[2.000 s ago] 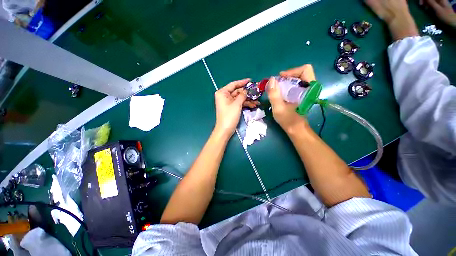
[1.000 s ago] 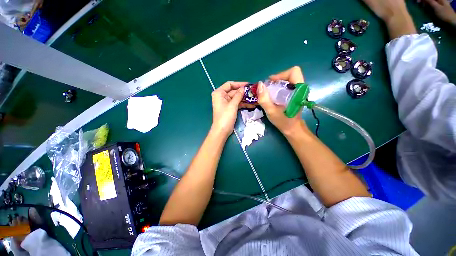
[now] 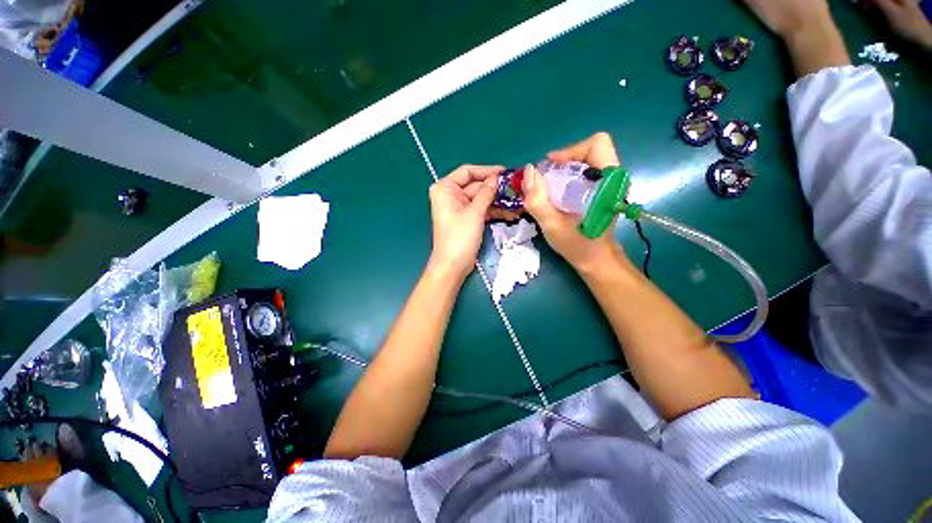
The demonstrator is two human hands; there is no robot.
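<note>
My left hand [image 3: 462, 217] holds a round dark part [image 3: 506, 190] between thumb and fingers above the green bench. My right hand [image 3: 574, 215] is closed around a clear-pinkish syringe barrel [image 3: 568, 186]. The syringe's red front end [image 3: 521, 182] is at the round part; the tip's exact contact is hidden by my fingers. A green adapter [image 3: 606, 203] caps the rear of the syringe, and a clear air hose [image 3: 718, 252] curves from it to the right. A crumpled white wipe [image 3: 514, 264] lies below my hands.
A black controller [image 3: 220, 398] stands at left beside a clear plastic bag [image 3: 135, 317]. A white sheet [image 3: 292, 231] lies near the pale rail [image 3: 439, 86]. Several round parts [image 3: 699, 126] lie at right, near another person's sleeve [image 3: 858, 163]. Another person's hand shows at lower left.
The syringe and my right hand have moved left, bringing the red end onto the round part. A small part beyond the rail has shifted left and down.
</note>
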